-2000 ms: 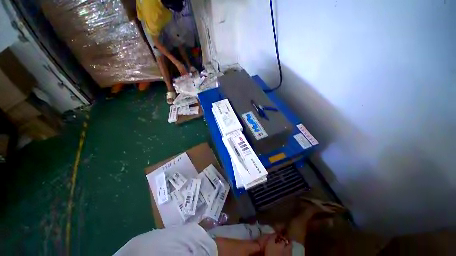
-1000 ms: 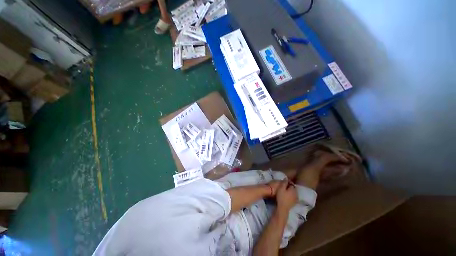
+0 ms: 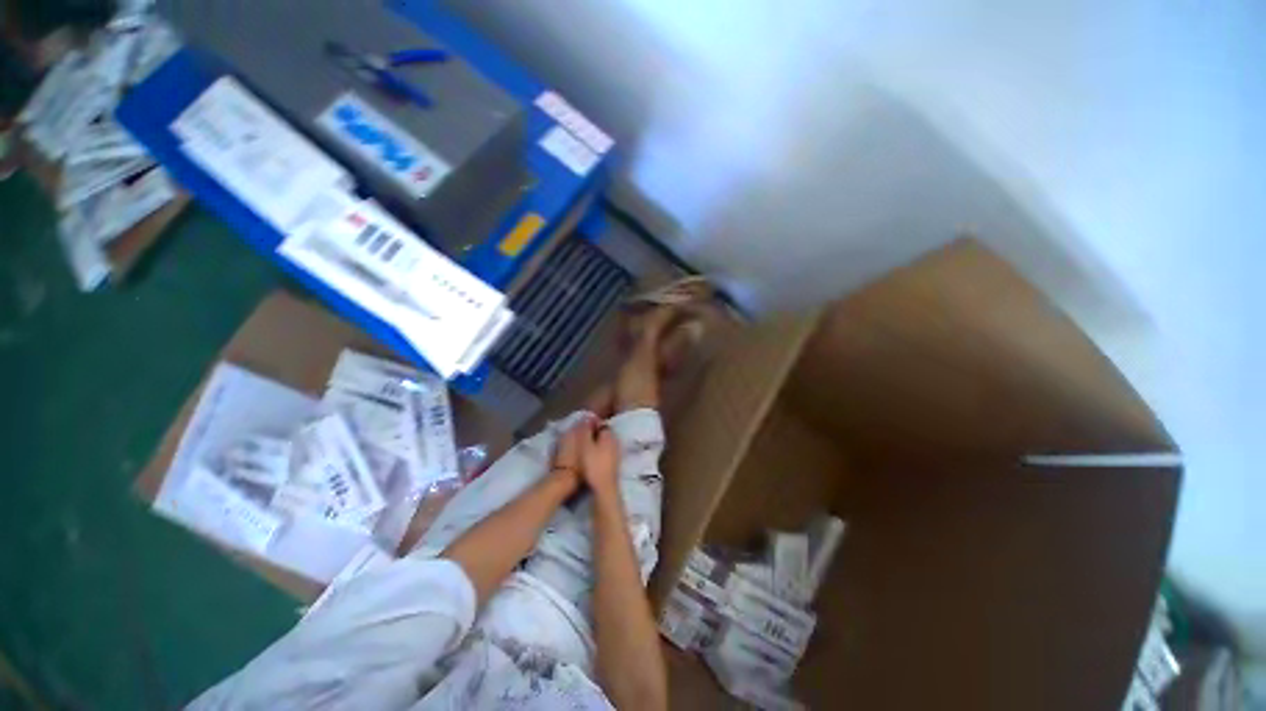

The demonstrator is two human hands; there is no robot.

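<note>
My left hand (image 3: 572, 447) and my right hand (image 3: 601, 456) rest together in my lap, touching, fingers closed; no object shows in them. White retail boxes lie in two adjoining stacks, a farther one (image 3: 261, 156) and a nearer one (image 3: 396, 281), on the blue machine top (image 3: 285, 253). The nearer stack is slightly fanned. A large brown carton (image 3: 972, 556) stands open at my right, with several white boxes (image 3: 757, 625) at its bottom.
Dark outlet rollers (image 3: 567, 313) lie beyond my knees. Loose white packs (image 3: 333, 465) lie on floor cardboard (image 3: 278, 333) at left; more (image 3: 104, 139) lie at upper left. A blue-handled tool (image 3: 382, 70) rests on the grey control box (image 3: 292, 49). A white wall (image 3: 889, 125) stands behind.
The view has turned right and down, bringing the open carton into view and losing the other person. My hands stay together in my lap. The box stacks look unchanged.
</note>
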